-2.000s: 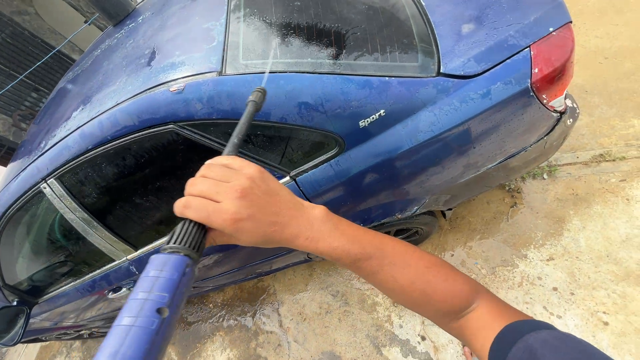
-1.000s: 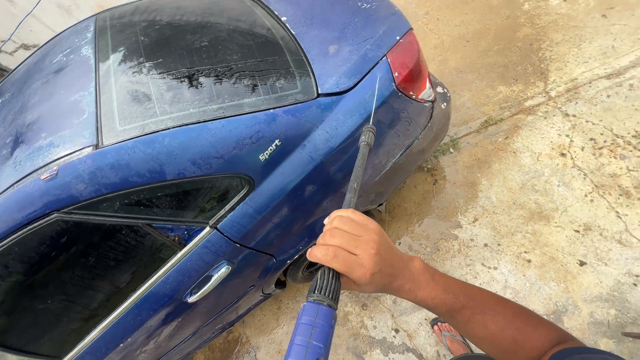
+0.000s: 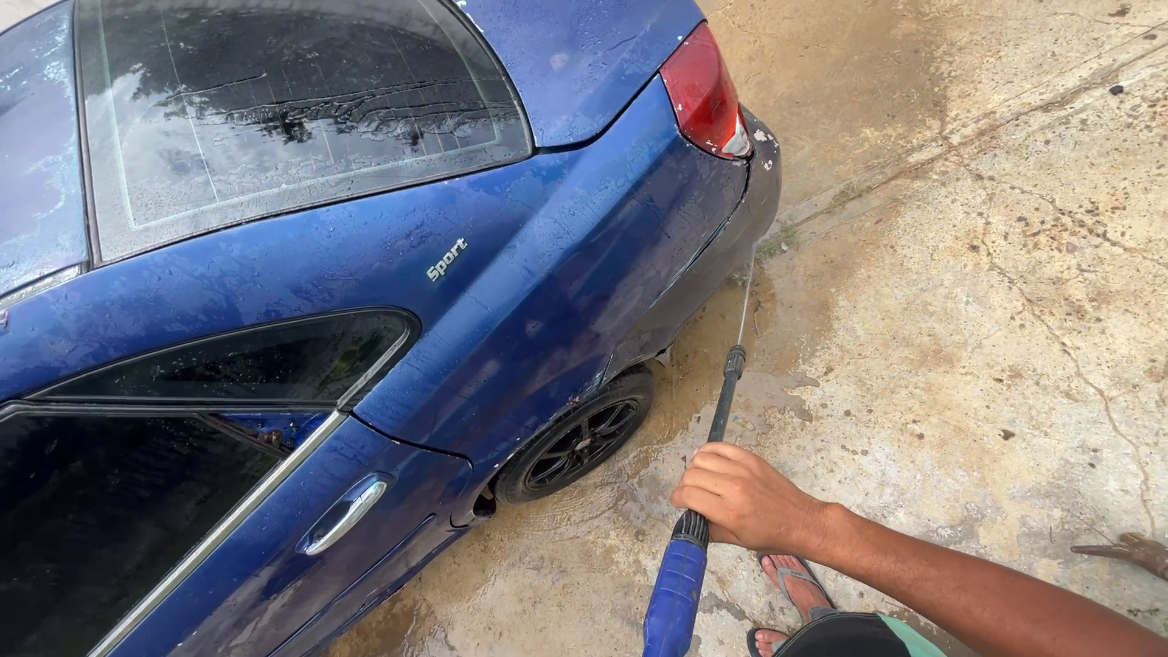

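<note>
My right hand [image 3: 744, 493] is closed around the dark lance of a pressure washer [image 3: 725, 397], just ahead of its ribbed collar and blue body [image 3: 675, 589]. A thin water jet [image 3: 749, 292] leaves the nozzle upward in the view, toward the lower edge of the rear bumper [image 3: 765, 182]. The blue car [image 3: 547, 265] fills the left side, its paint wet and patchy. Its red tail light [image 3: 704, 91], rear window [image 3: 301, 109], black rear wheel [image 3: 579, 443] and chrome door handle [image 3: 347, 516] show. My left hand is out of view; the washer's rear end is cut off.
Wet, stained concrete [image 3: 958, 365] with cracks surrounds the car. My feet in flip-flops [image 3: 798, 584] stand close below the washer. A piece of wood [image 3: 1127, 550] lies at the right edge. Weeds [image 3: 780, 240] grow along a seam by the bumper.
The water jet has moved from the rear window, past the tail light area, to beside the rear bumper. My right hand has kept its hold on the lance. The view has shifted toward the car's rear.
</note>
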